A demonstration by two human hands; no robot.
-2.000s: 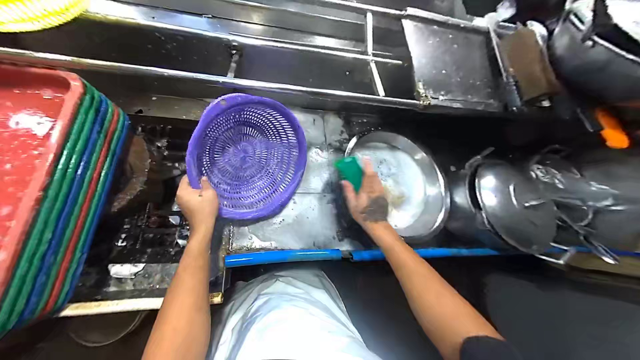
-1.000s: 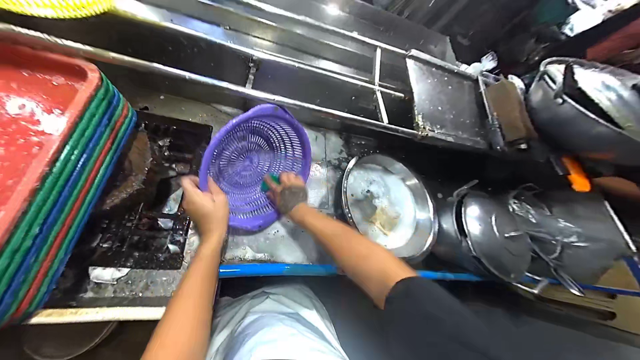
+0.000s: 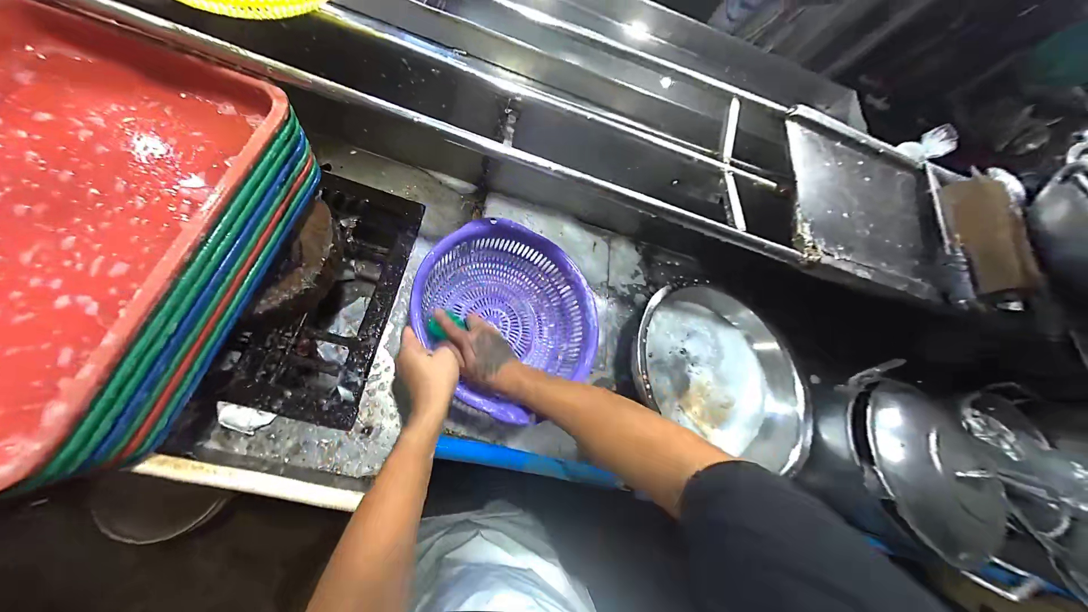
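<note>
A round purple plastic colander (image 3: 552,297) lies tilted on the wet counter in front of me. My left hand (image 3: 429,374) grips its near left rim. Inside the colander, at the left side, my right hand (image 3: 484,348) presses a green scrubbing pad (image 3: 444,325) against the wall; the fingers cover part of the pad. To the right of the colander stands a wide metal basin (image 3: 650,357) with cloudy, foamy water and something yellowish in it.
Stacked red, green and blue plastic trays (image 3: 263,153) rise at the left beside a black floor-type grate (image 3: 395,246). A steel trough (image 3: 595,174) runs behind. Lidded metal pots (image 3: 926,467) stand at the right. Part of a yellow basket (image 3: 255,7) shows at the top.
My right hand with the green pad was over the metal basin two seconds ago; it has moved left into the colander and now lies close to my left hand, which keeps to the rim.
</note>
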